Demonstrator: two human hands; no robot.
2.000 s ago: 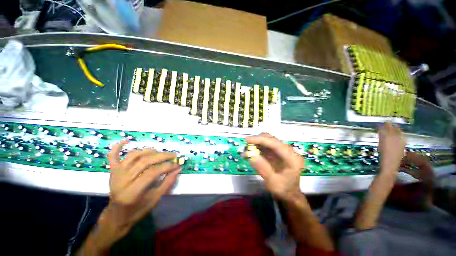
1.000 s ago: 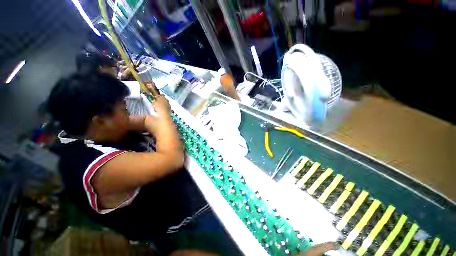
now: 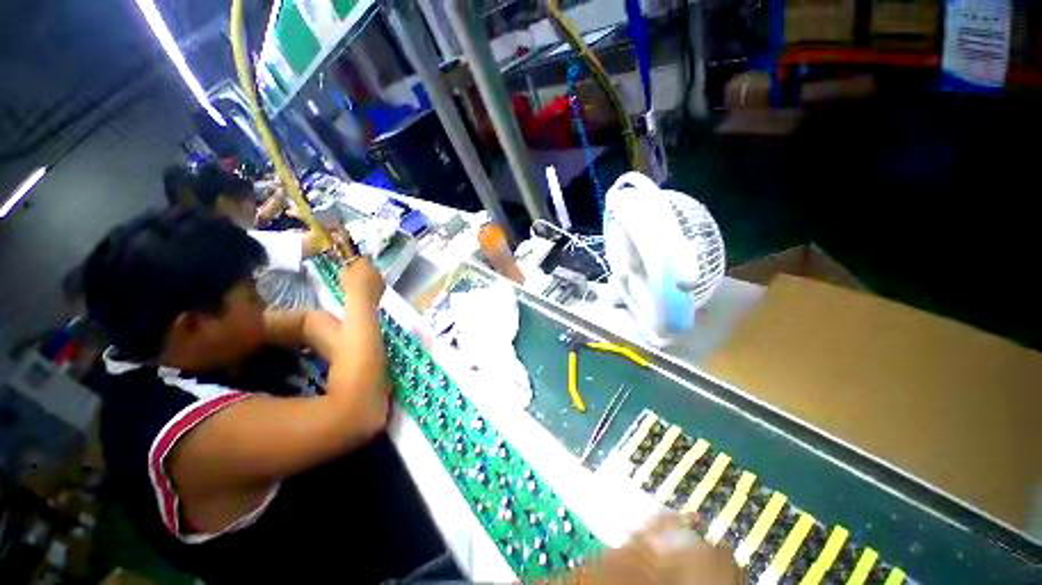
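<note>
A blurred hand, by its place probably my left hand (image 3: 668, 558), shows at the bottom edge, over the near end of the board and beside the component sheet. Its fingers are too blurred to tell if it holds anything. My right hand is not in view. The long green circuit board (image 3: 469, 448), crowded with small parts, runs from the bottom centre up to the left. The sheet with rows of yellow-and-black transformers (image 3: 731, 503) lies at the lower right, cut off by the edge.
Yellow-handled cutters (image 3: 576, 379) and thin tweezers (image 3: 606, 423) lie on the green bench, beside a white crumpled heap (image 3: 486, 331). A white fan (image 3: 657, 257) and brown cardboard (image 3: 880, 389) stand behind the metal edge. At left, a neighbouring person (image 3: 263, 446) reaches over the board below a yellow hose (image 3: 261, 109).
The view has swung left from the board and then tipped up slightly. Both hands showed over the board at first; now one blurred hand shows at the bottom. The neighbour still reaches over the board.
</note>
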